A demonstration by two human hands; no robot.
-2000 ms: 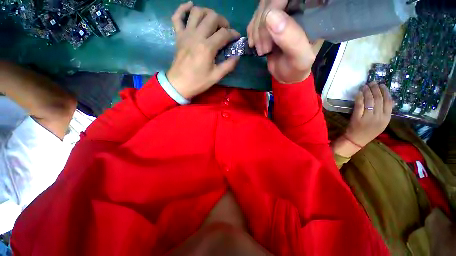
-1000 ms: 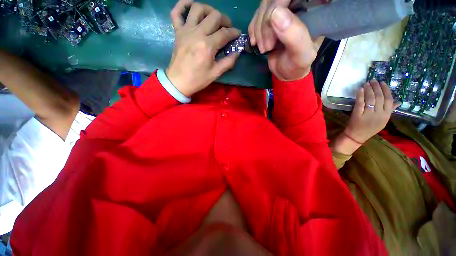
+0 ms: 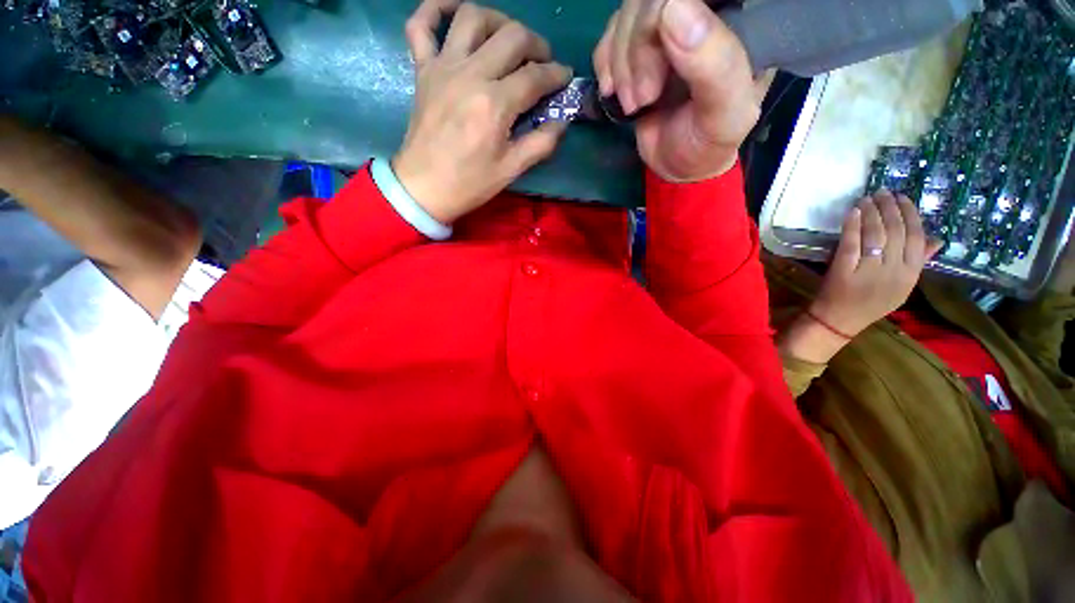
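Observation:
My left hand point(image 3: 474, 112) holds a small dark circuit board point(image 3: 566, 103) with silver parts between thumb and fingers, near the bench edge. My right hand point(image 3: 690, 88) is closed around the front of a thick grey cylindrical power tool point(image 3: 843, 30). The tool lies across to the upper right and its rear is cut off by the picture's top edge. Its dark narrow front end is at the board's right end; the exact contact is too small to tell.
A pile of circuit boards point(image 3: 177, 59) lies on the green bench point(image 3: 342, 88) at the upper left. At right, a metal tray point(image 3: 792, 239) holds rows of boards point(image 3: 961, 177), with a neighbour's hand point(image 3: 875, 253) at its near edge. Another person's arm point(image 3: 106, 218) is at left.
My right hand and the tool have shifted slightly up and to the right. My left hand still holds the board in nearly the same place. The left neighbour's arm has moved slightly.

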